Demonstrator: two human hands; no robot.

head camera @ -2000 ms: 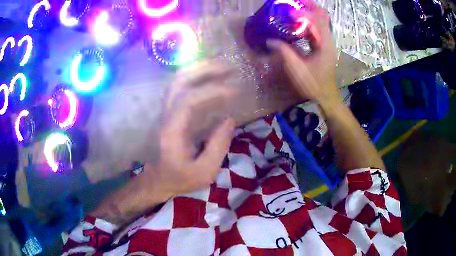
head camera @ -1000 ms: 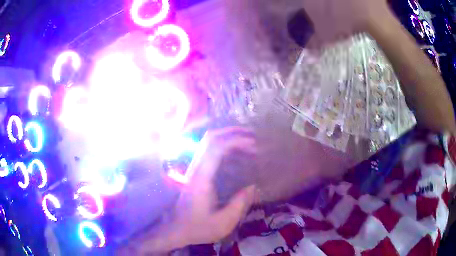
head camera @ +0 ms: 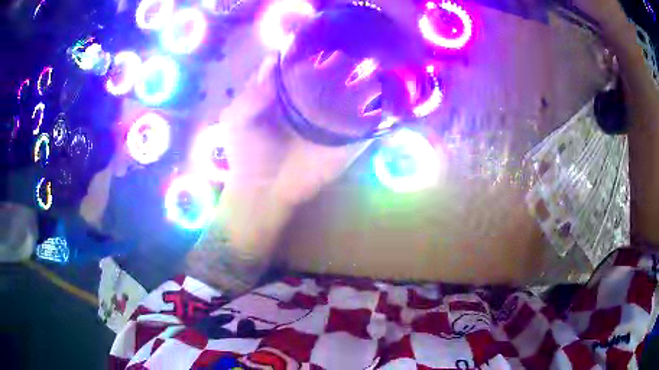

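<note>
My left hand (head camera: pixel 271 155), blurred, is at the left centre, closed on the side of a large black round housing (head camera: pixel 318 79). The housing's wide rim faces me, with pink reflections inside it. A unit with a glaring white-cyan light ring (head camera: pixel 405 160) is just below and right of the housing. A pink-ringed unit (head camera: pixel 446 25) is above right. My right forearm runs up the right edge. My right hand is cut off by the top of the picture.
Several lit ring units, one of them cyan (head camera: pixel 157 79), are spread over the left of the bench. Fanned whitish sheets with circles (head camera: pixel 585 188) lie at right beside my right forearm. A small dark round thing (head camera: pixel 610 110) is by the sheets. A floor with a yellow line shows lower left.
The view has turned, and the fanned sheets sit farther right. My left hand, earlier with nothing visible in it, now holds the black housing. My right hand has left the picture.
</note>
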